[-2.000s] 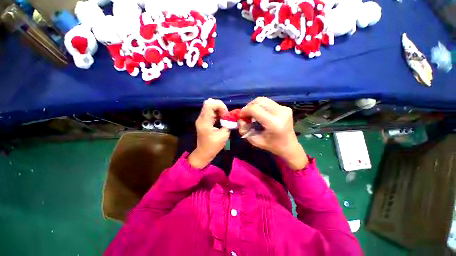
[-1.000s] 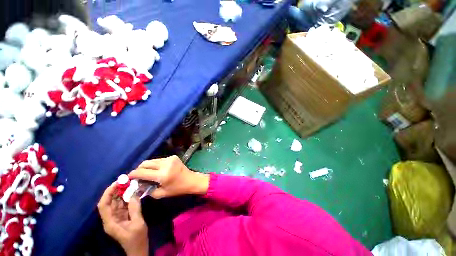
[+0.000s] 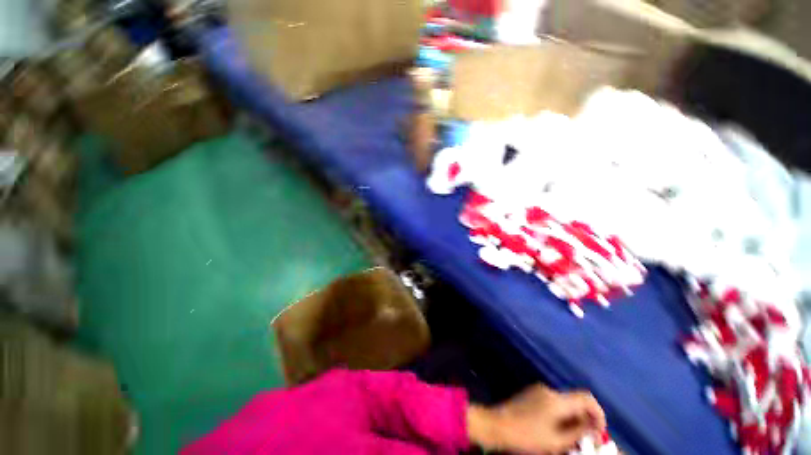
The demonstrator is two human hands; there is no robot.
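Note:
The view is blurred. My left hand [image 3: 544,421] is at the bottom edge, right of centre, over the near edge of the blue table, with its fingers closed at a small red and white Santa hat [image 3: 598,443]. The hat is partly cut off by the bottom edge. My right hand is out of the picture. No needle or thread can be made out. One pile of hats [image 3: 565,253] lies on the blue cloth, and a second pile [image 3: 756,364] lies at the lower right.
White plush toy bodies [image 3: 614,178] are heaped behind the hats. Cardboard boxes [image 3: 329,40] stand at the table's far end. A brown seat [image 3: 351,324] stands beside the table on the green floor [image 3: 196,258]. More blurred boxes [image 3: 147,111] are at the upper left.
The view has swung far to the left, from the open box and right-hand floor to the table's left part. My left hand is now lower right; my right hand has left the picture.

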